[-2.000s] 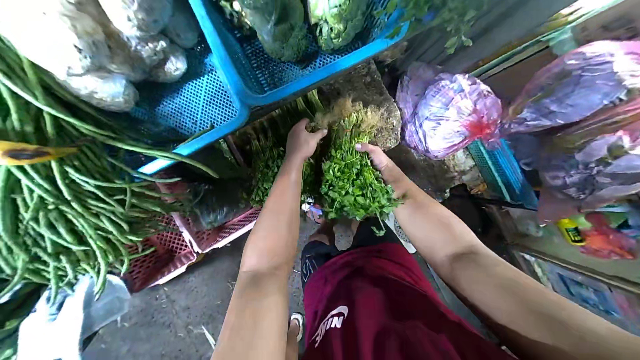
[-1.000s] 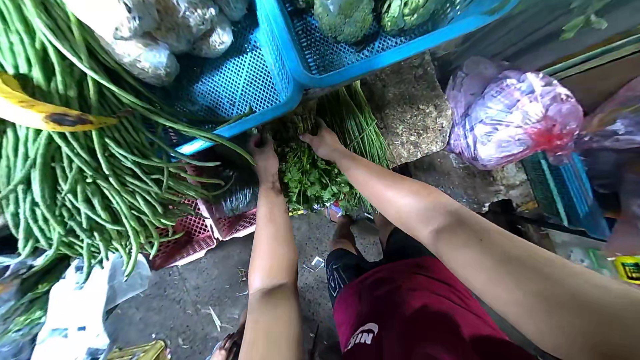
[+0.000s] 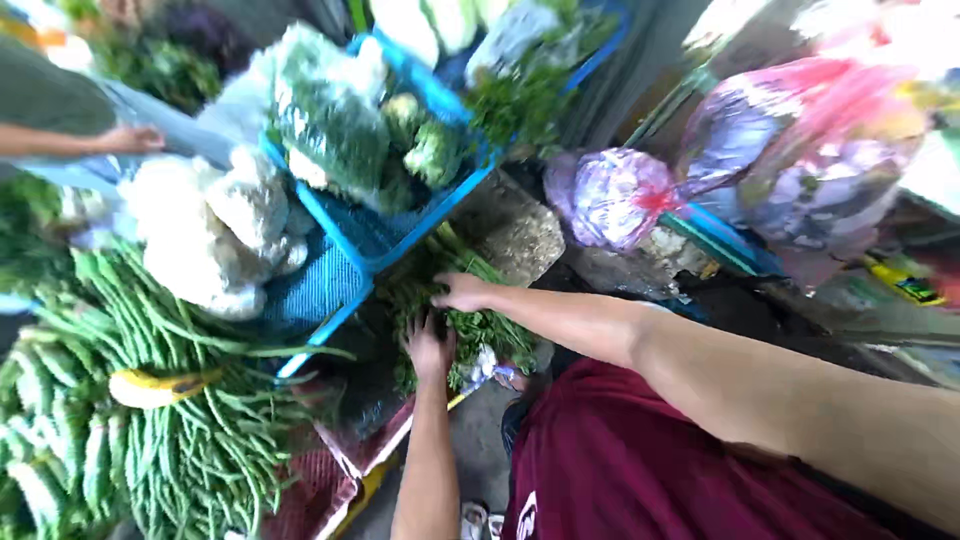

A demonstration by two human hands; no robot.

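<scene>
Leafy green herbs (image 3: 480, 330) lie in a dark spot beneath the corner of the blue plastic crates, their stems pointing up toward a stone slab (image 3: 517, 225). My left hand (image 3: 429, 346) rests on the left part of the greens, fingers spread. Just above and to its right, my right hand (image 3: 463, 291) touches the stems; its fingers are partly hidden and blurred, so whether it grips any is unclear. A small white and purple item (image 3: 489, 366) lies by the lower edge of the leaves.
Blue crates (image 3: 367, 264) hold broccoli and wrapped vegetables. Bagged cauliflower (image 3: 217, 225), long beans (image 3: 187, 435) and a yellow banana-shaped item (image 3: 161, 386) are at left. Bagged purple produce (image 3: 619, 199) sits at right. A red crate (image 3: 322, 465) stands below. Another person's hand (image 3: 127, 140) shows at upper left.
Two seconds ago my hands were around a bunch of greens near my body; now both are down at the greens by the crates. The view has shifted, bringing another person's hand into sight.
</scene>
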